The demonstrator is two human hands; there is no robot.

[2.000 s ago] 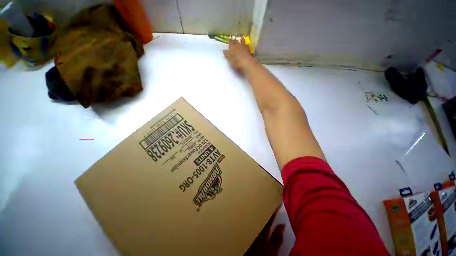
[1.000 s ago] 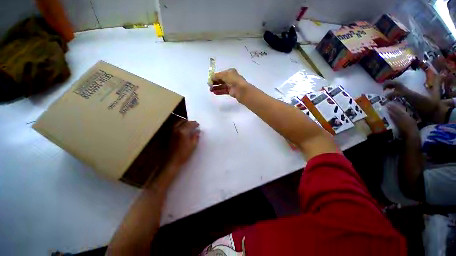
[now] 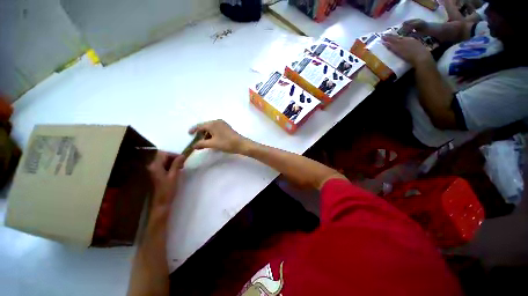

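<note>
The brown shipping carton (image 3: 66, 173) lies on its side at the left, its dark open end facing right, with black printing on top. Something reddish shows dimly inside. My left hand (image 3: 166, 170) is beside the carton's open end, its fingers touching one end of a narrow greenish strip (image 3: 194, 144). My right hand (image 3: 215, 137) pinches the strip's other end between thumb and fingers, above the white table. Whether the left fingers grip the strip is blurred.
Several orange-and-white retail boxes (image 3: 284, 101) lie near the table (image 3: 223, 196) edge at centre right. A co-worker (image 3: 483, 81) handles another box at the upper right. A black object (image 3: 242, 10) lies by the wall. A red plastic stool (image 3: 462, 209) stands below at right.
The view has turned right. My right hand has brought the strip from above the table to my left hand. My left hand has come out from the carton's opening to meet it.
</note>
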